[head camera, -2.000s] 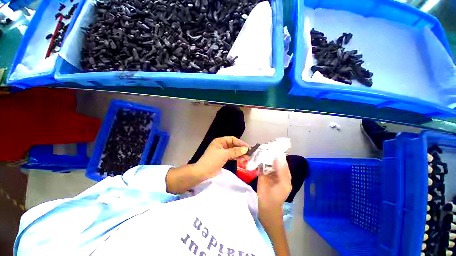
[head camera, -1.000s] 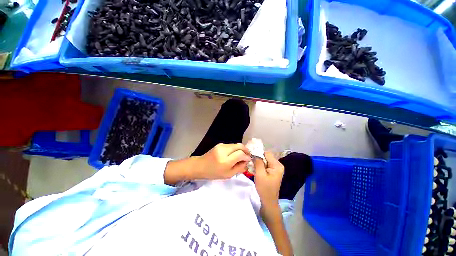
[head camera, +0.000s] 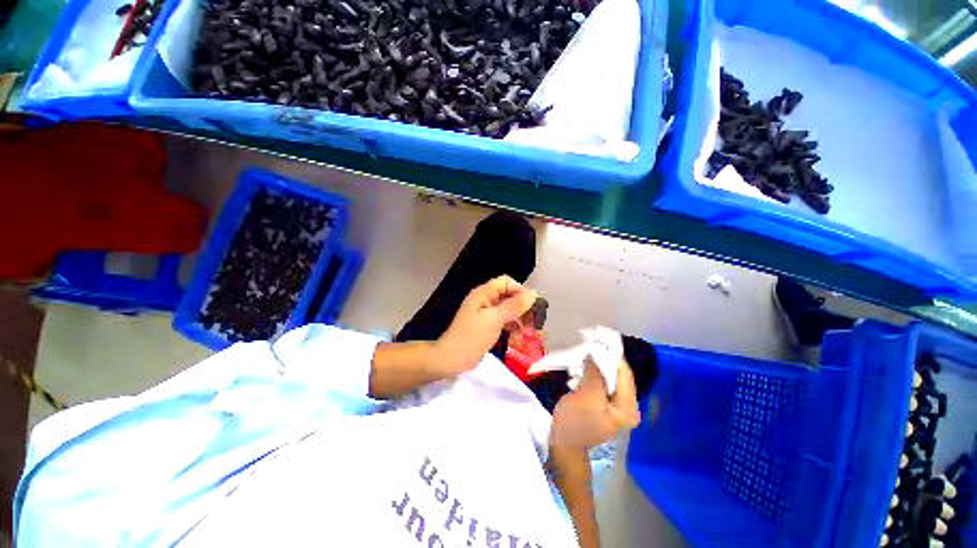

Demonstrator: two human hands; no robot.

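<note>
My left hand (head camera: 482, 326) is above the lap, its fingertips closed on a small dark part (head camera: 539, 313). My right hand (head camera: 596, 409) is a little lower and to the right, holding a crumpled white cloth (head camera: 591, 355). The cloth and the dark part are apart. A red item (head camera: 524, 353) shows in the lap between the hands. The large blue tray (head camera: 396, 137) on the bench is heaped with dark parts (head camera: 375, 64). The blue tray on the right (head camera: 798, 222) holds a smaller pile of dark parts (head camera: 773, 150) on a white liner.
A shallow blue tray (head camera: 80, 104) stands at the upper left. A floor crate (head camera: 341, 230) with dark parts is under the bench, beside a person's red clothing (head camera: 96, 203). A perforated blue crate (head camera: 696, 428) is right of my knees. A dark shoe (head camera: 798, 310) is near the right-edge crate (head camera: 902, 369).
My hands were together around the cloth and have moved apart, the right hand lower right with the cloth. The dark part now shows at my left fingertips. The view has shifted slightly.
</note>
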